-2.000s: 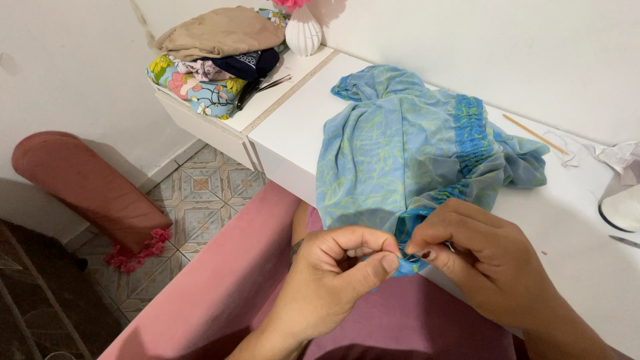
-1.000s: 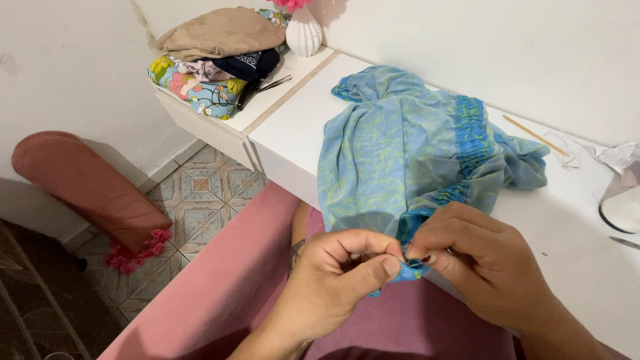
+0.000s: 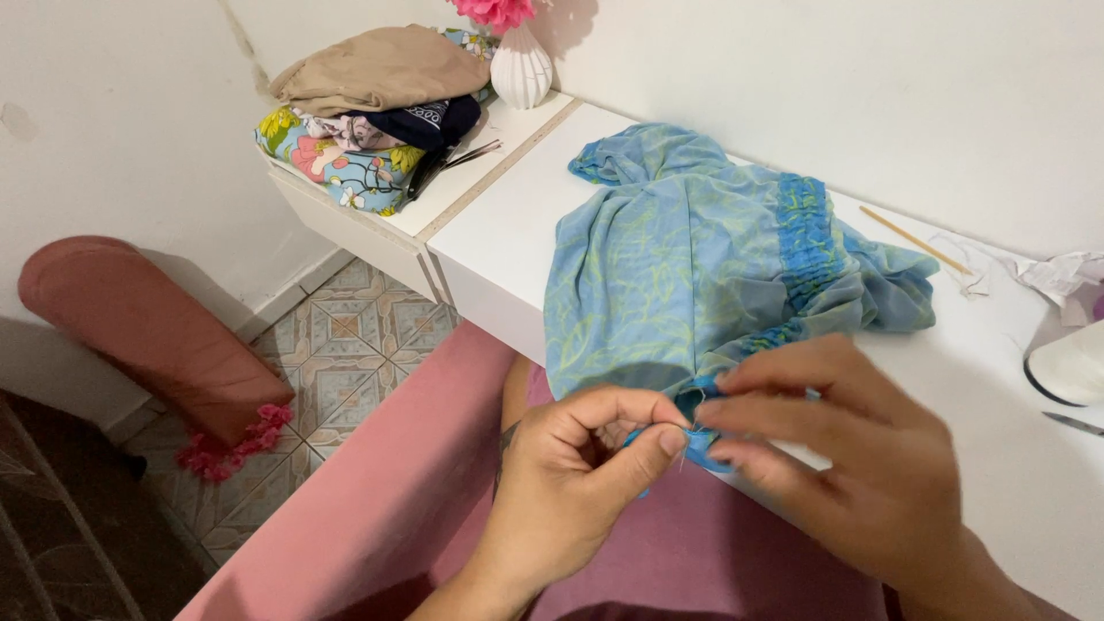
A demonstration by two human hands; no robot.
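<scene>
A blue garment with a yellow-green pattern [image 3: 642, 285] lies across the white table, its gathered band toward the right and its near edge hanging over my lap. Thumb and index finger of my left hand [image 3: 595, 470] pinch a blue edge of this cloth, with a fine thread showing at the fingertips. Just to the right, my right hand [image 3: 832, 448] is blurred, fingers spread and tips close to the pinched edge and thread. Whether its fingertips hold the thread or a needle cannot be told.
Folded fabrics [image 3: 379, 73] and dark scissors [image 3: 427, 172] lie at the table's left, beside a white vase [image 3: 521, 69]. A thin wooden stick [image 3: 914, 240], crumpled paper [image 3: 1056, 274], a white spool-like object [image 3: 1074, 366] and a dark pointed blade [image 3: 1072, 423] are at the right. Pink upholstery [image 3: 371, 474] borders my lap.
My right hand's fingers have spread and shifted slightly from their closed pinch at the cloth's edge. My left hand keeps its pinch in about the same place.
</scene>
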